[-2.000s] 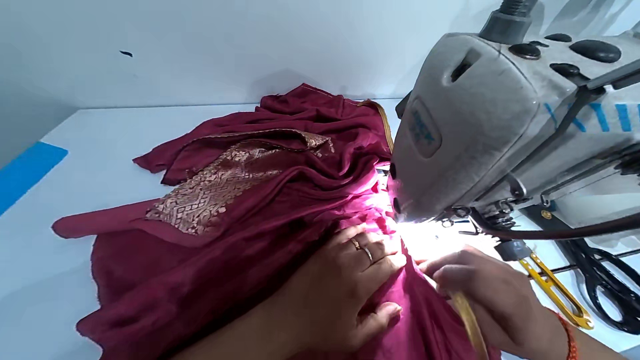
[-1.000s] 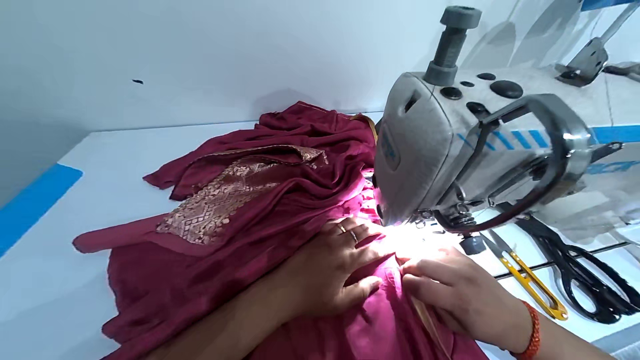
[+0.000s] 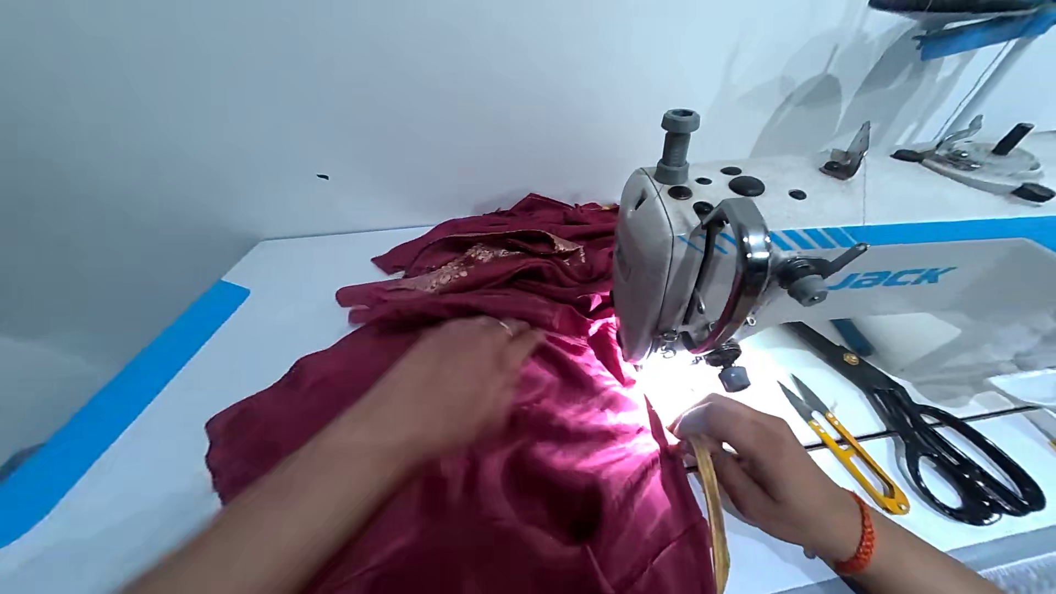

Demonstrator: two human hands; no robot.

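Maroon fabric (image 3: 528,487) with a gold-patterned part (image 3: 462,268) lies bunched across the table and runs up to the needle area of a white Jack sewing machine (image 3: 660,264). My left hand (image 3: 466,379), blurred, lies over the fabric to the left of the machine head; its fingertips are unclear. At the fabric's right edge, just in front of the needle area, my right hand (image 3: 742,454) pinches the edge with its gold trim (image 3: 711,511) between thumb and fingers. Bright light from the machine washes out the needle and presser foot.
Yellow thread snips (image 3: 858,458) and black-handled scissors (image 3: 932,437) lie on the table right of my right hand, beside the machine arm. Blue tape (image 3: 132,396) borders the table's left edge. A white wall stands behind.
My left hand has moved away from my right hand, up and left over the fabric. The gold-patterned part, spread wider before, is now partly covered by folds. The view has shifted right.
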